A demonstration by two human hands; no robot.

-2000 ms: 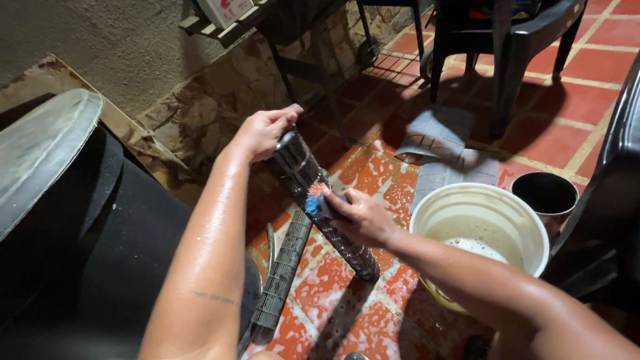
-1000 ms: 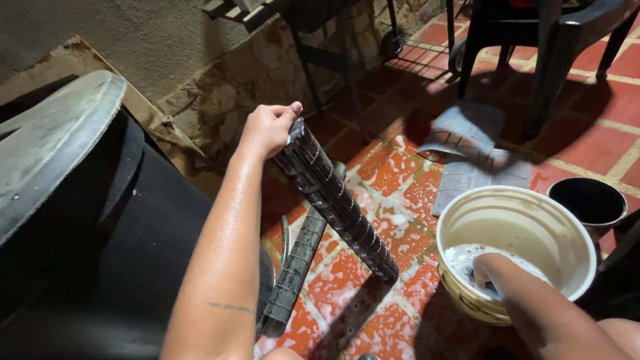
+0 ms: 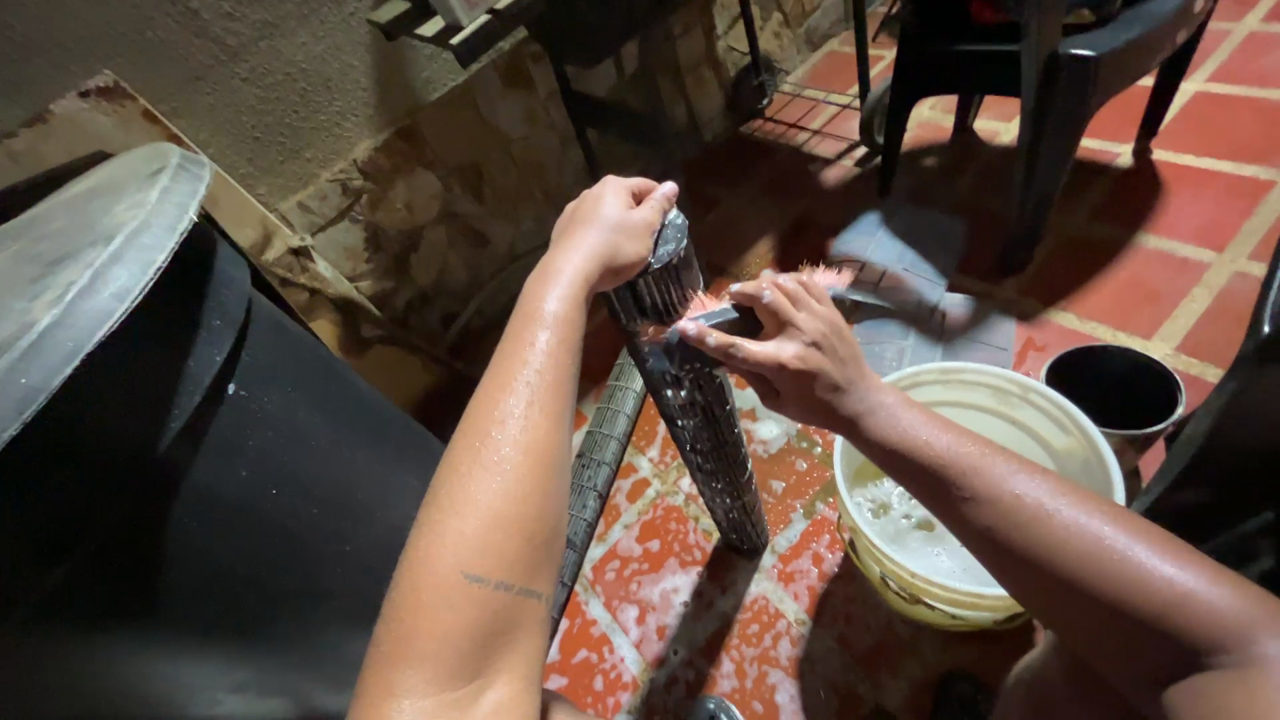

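My left hand (image 3: 612, 232) grips the top end of a dark, slotted cylinder (image 3: 705, 430) that stands tilted on the wet tiles, its surface specked with suds. In my right hand (image 3: 790, 345) is a scrub brush (image 3: 720, 312) with pinkish-orange bristles, held against the upper part of the cylinder. Behind it a second slotted cylinder (image 3: 605, 440) leans at a slant, partly hidden by my left forearm. Below my right forearm stands a cream plastic bucket (image 3: 1100, 455) with foamy, cloudy water inside.
A large black barrel with a grey lid (image 3: 90, 270) fills the left side. Beside the bucket is a dark round pot (image 3: 1115, 390). Grey sheets (image 3: 900, 265) lie on the red tiles (image 3: 650, 620), which carry foam. A black plastic chair (image 3: 1075, 70) stands beyond, near a stone-clad wall (image 3: 420, 190).
A second ago my right hand was down in the bucket; now it is up at the cylinder with the brush. My left hand has kept its hold on the cylinder's top.
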